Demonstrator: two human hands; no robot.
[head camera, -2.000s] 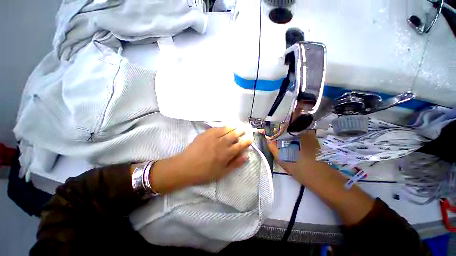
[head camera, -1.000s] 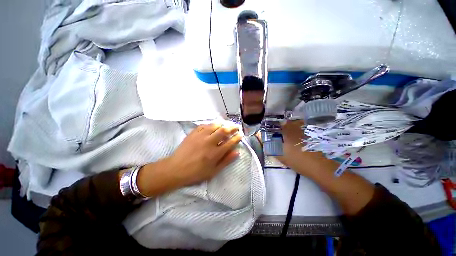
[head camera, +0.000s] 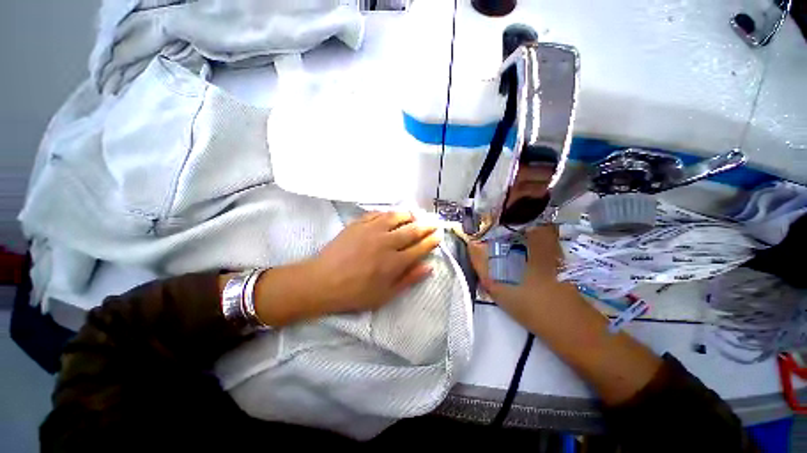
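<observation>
The pale ribbed garment piece is heaped left of the needle area, its front part hanging towards my lap. A narrow white edge strip curves down from the presser foot. My left hand lies flat on the garment, fingertips beside the foot, pressing the cloth. My right hand is right of the foot, partly behind the chrome guard and the grey-blue cylindrical piece. Its fingertips are near the strip; whether they grip it is hidden. Glare washes out the stitching point.
The white machine head with chrome guard and tension dial stands ahead. Woven labels lie at the right, with orange-red scissor handles at the far right. A black cord crosses the table edge.
The view shifted left and then back. The garment's lower edge by the strip sits slightly further left than two seconds ago. Both hands stay around the foot.
</observation>
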